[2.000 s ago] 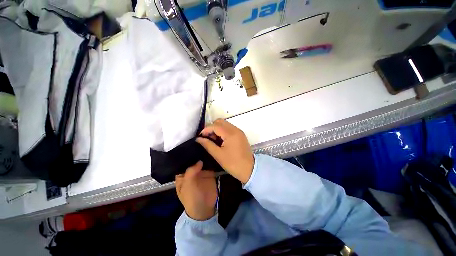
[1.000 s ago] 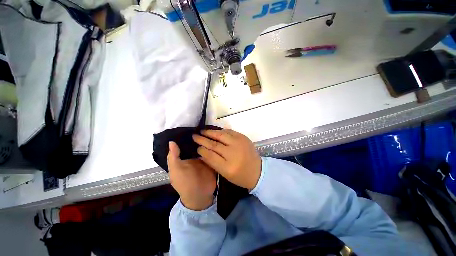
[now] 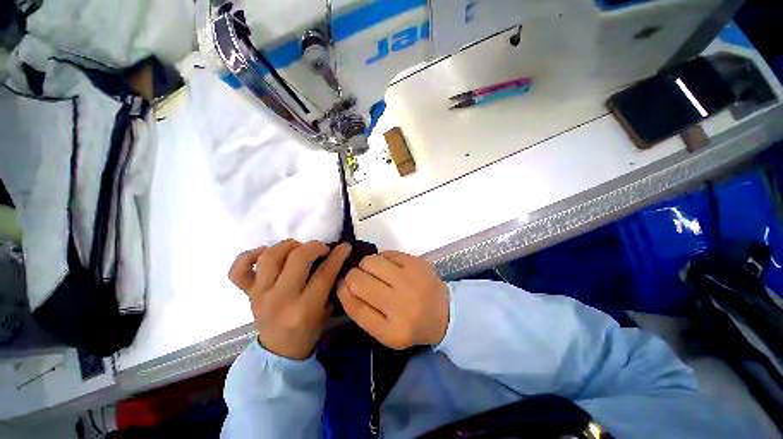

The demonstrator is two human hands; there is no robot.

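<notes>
The white garment panel (image 3: pixel 266 176) lies on the machine table, left of the presser area, with a thin black seam edge (image 3: pixel 346 206) along its right side. A black band (image 3: pixel 361 249) is at its near end, at the table's front edge. My left hand (image 3: pixel 288 291) grips the band from the left, fingers bent over it. My right hand (image 3: pixel 395 296) pinches it from the right, close beside the left. The fingers hide most of the band. Dark fabric hangs below the hands. The needle area (image 3: pixel 350 153) is beyond the hands at the seam's far end.
The white sewing machine (image 3: pixel 549 51) stands behind. A tan block (image 3: pixel 399 152), pink and blue slim tools (image 3: pixel 491 93) and a smartphone (image 3: pixel 670 101) lie to the right. Stacked white-and-black pieces (image 3: pixel 51 180) lie at far left. A measuring tape (image 3: pixel 549 232) runs along the front edge.
My left hand has moved left and turned over, its fingers now folded over the black band. The band is bunched smaller between both hands. The view has shifted, with the machine further left.
</notes>
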